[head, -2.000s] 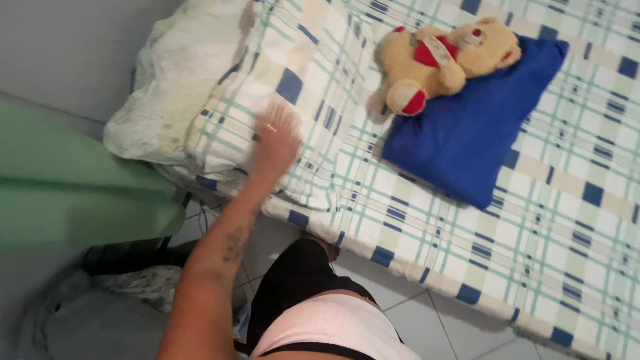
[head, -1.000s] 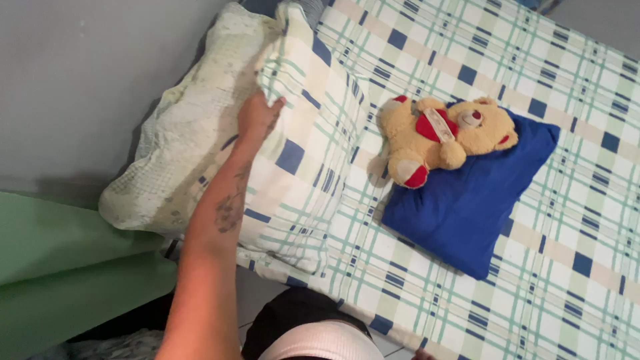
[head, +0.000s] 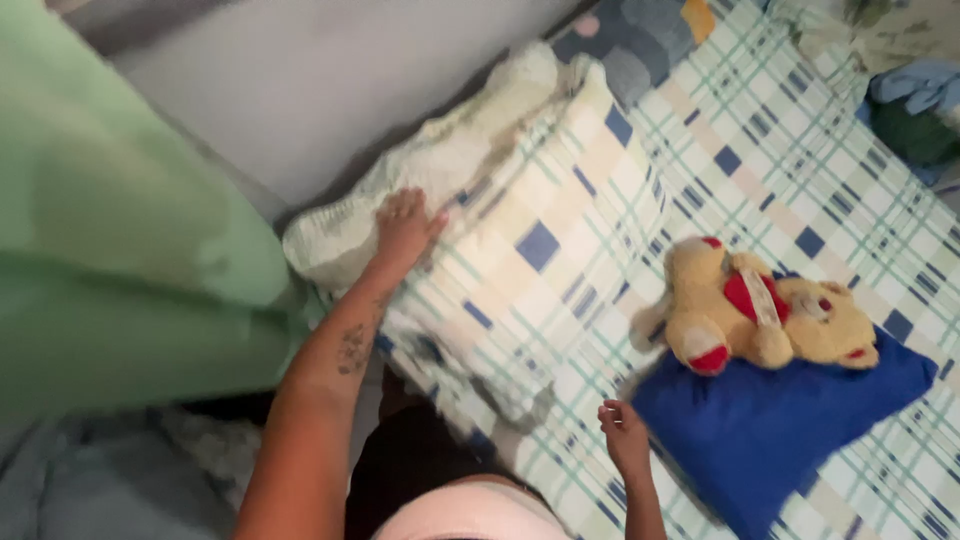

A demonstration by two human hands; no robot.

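My left hand (head: 407, 229) lies with its fingers spread on a pale, wavy-edged pillow (head: 337, 232) at the wall side of the bed. Right beside it is a pillow in a plaid case (head: 510, 277), which overlaps the pale one. My right hand (head: 624, 435) hovers at the lower middle, its fingers slightly curled and nothing seen in them, just left of a blue pillow (head: 780, 427). A tan teddy bear (head: 765, 315) with a red heart lies on its back, partly on the blue pillow's upper edge. Plaid sheeting (head: 847, 187) covers the bed.
A green curtain (head: 135, 247) hangs at the left beside the grey wall (head: 330, 90). Dark patterned fabric (head: 637, 45) lies at the bed's top end. Bundled blue and green cloth (head: 915, 112) is at the upper right, and grey cloth (head: 112, 480) lower left.
My left hand has gone from the plaid pillow to the pale one, letting go of the plaid pillow's edge. My right hand has come into view. The view has turned noticeably.
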